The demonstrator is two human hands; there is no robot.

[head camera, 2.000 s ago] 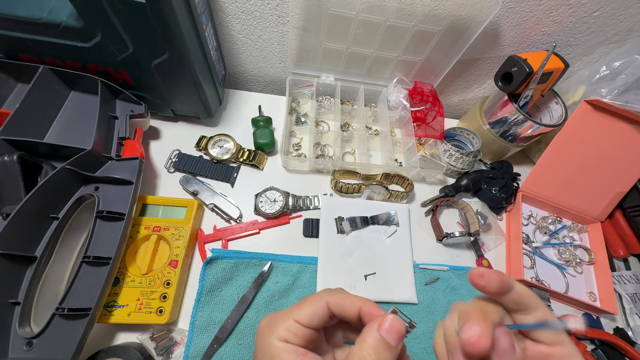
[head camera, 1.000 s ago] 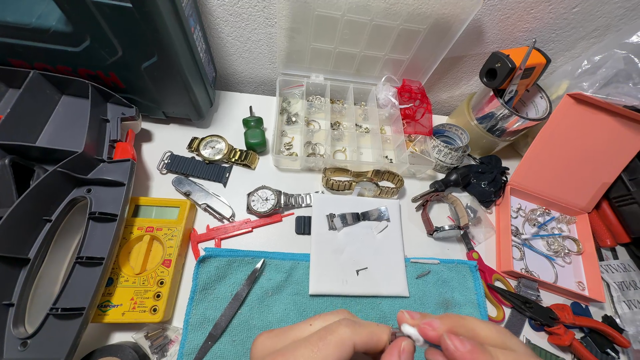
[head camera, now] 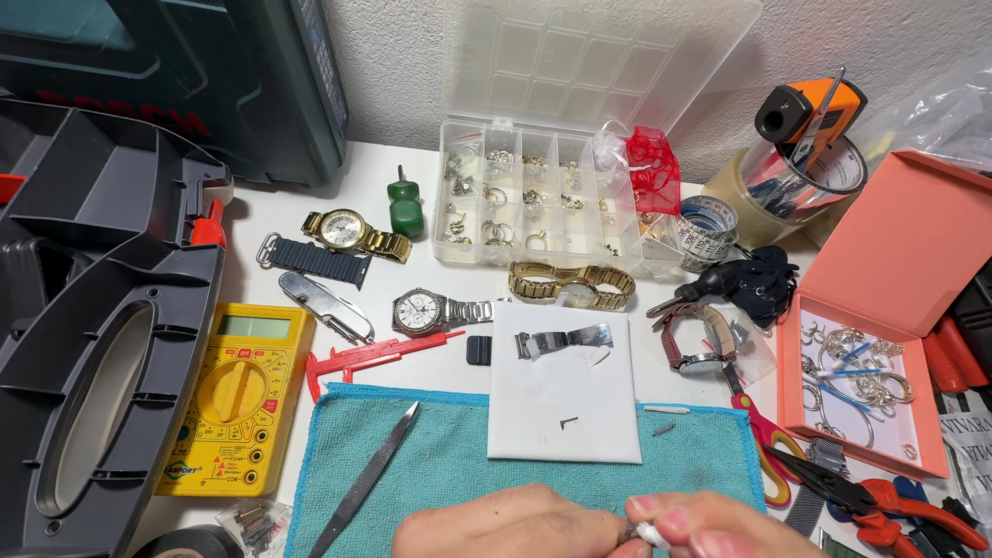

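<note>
At the bottom edge my left hand [head camera: 504, 527] pinches a small metal piece, mostly hidden by its fingers. My right hand [head camera: 709, 527] meets it fingertip to fingertip and pinches a small white wad [head camera: 649, 533] against the piece. Both are over the teal cloth [head camera: 442, 457]. Beyond them a white pad [head camera: 558, 442] bears a metal watch clasp [head camera: 570, 339] and a tiny dark L-shaped part [head camera: 569, 423]. Steel tweezers [head camera: 364, 480] lie on the cloth at the left. A small dark metal piece [head camera: 663, 428] lies right of the pad.
Several watches, including a silver one [head camera: 420, 311], and a red caliper [head camera: 380, 355] lie behind the cloth. A yellow multimeter [head camera: 236, 399] stands left. Farther back is a clear compartment box [head camera: 542, 252]. Scissors [head camera: 763, 449], pliers [head camera: 860, 496] and a coral jewellery box [head camera: 860, 446] flank the right.
My right hand has moved left and down from its raised place to meet the left hand. The white wad, seen a second ago, is still between the fingertips. The view has shifted somewhat.
</note>
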